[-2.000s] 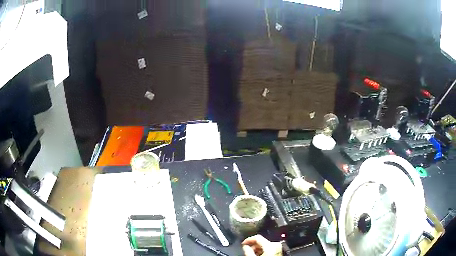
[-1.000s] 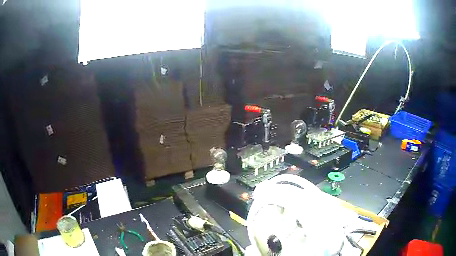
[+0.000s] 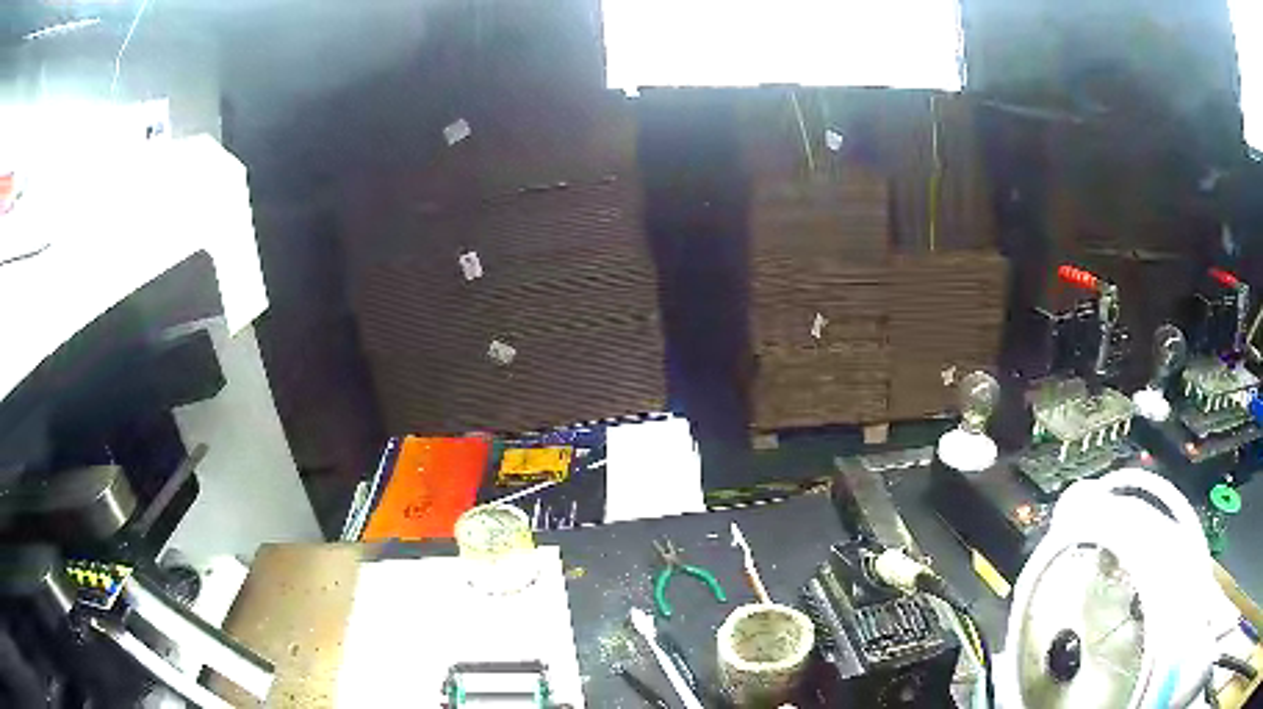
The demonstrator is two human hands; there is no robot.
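Neither of my hands is in the picture. Nearest in front of me, a solder spool with green rims (image 3: 499, 686) stands at the lower edge on white paper (image 3: 402, 623), cut off by the frame. A thick round pot (image 3: 766, 648) stands on the black mat to its right. Green-handled side cutters (image 3: 686, 579) lie behind it. A white-handled tool (image 3: 665, 659) lies left of the pot, with dark slim tools beside it. A pale and reddish stick tool (image 3: 749, 564) lies behind the pot. A smaller pale pot (image 3: 496, 543) stands at the paper's far edge.
A white machine (image 3: 125, 263) with pale rails (image 3: 173, 651) stands at left. A black ribbed soldering station (image 3: 893, 630) and a white fan (image 3: 1094, 623) are at right. Test fixtures with red handles (image 3: 1080, 423) stand behind the fan. Stacked cartons (image 3: 513, 305) rise behind the bench.
The view swung right, then back left, and sits higher than at first. The hand seen beside the pot two seconds ago is out of view. The machine and spool show again.
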